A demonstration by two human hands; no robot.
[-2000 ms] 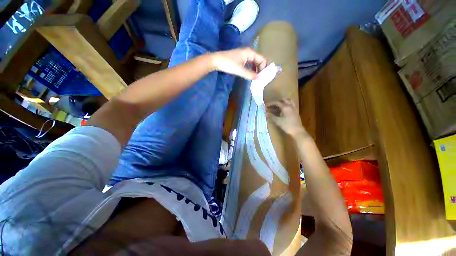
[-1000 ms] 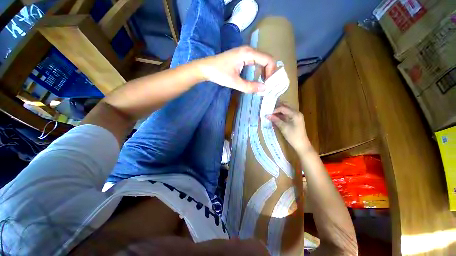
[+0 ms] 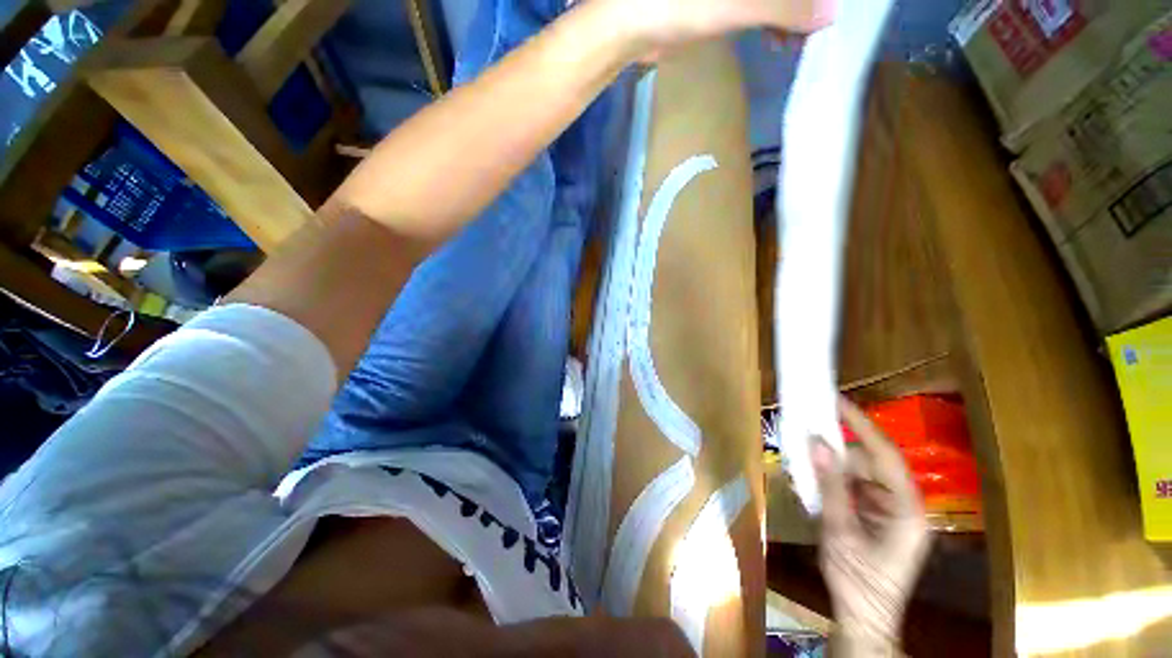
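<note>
A long white paper strip (image 3: 812, 244) is held up between my hands, to the right of the brown paper roll (image 3: 713, 283). It is slightly blurred. My left hand (image 3: 758, 16) is at the top edge of the picture, partly cut off, with its fingers at the strip's upper part. My right hand (image 3: 874, 501) pinches the strip's lower end. A curved white pattern piece (image 3: 653, 276) lies on the roll, with two more curved pieces (image 3: 649, 533) below it. Long straight strips (image 3: 604, 424) run down the roll's left side.
My legs in jeans (image 3: 476, 321) are left of the roll. A wooden shelf (image 3: 951, 321) with a red plastic package (image 3: 932, 444) stands at the right. Cartons (image 3: 1105, 193) and a yellow box (image 3: 1144, 424) are beyond it. Wooden stool parts (image 3: 193, 142) are at the upper left.
A curved strip has come off the roll and is now held up to the right. My left hand has moved up and right, my right hand down and right.
</note>
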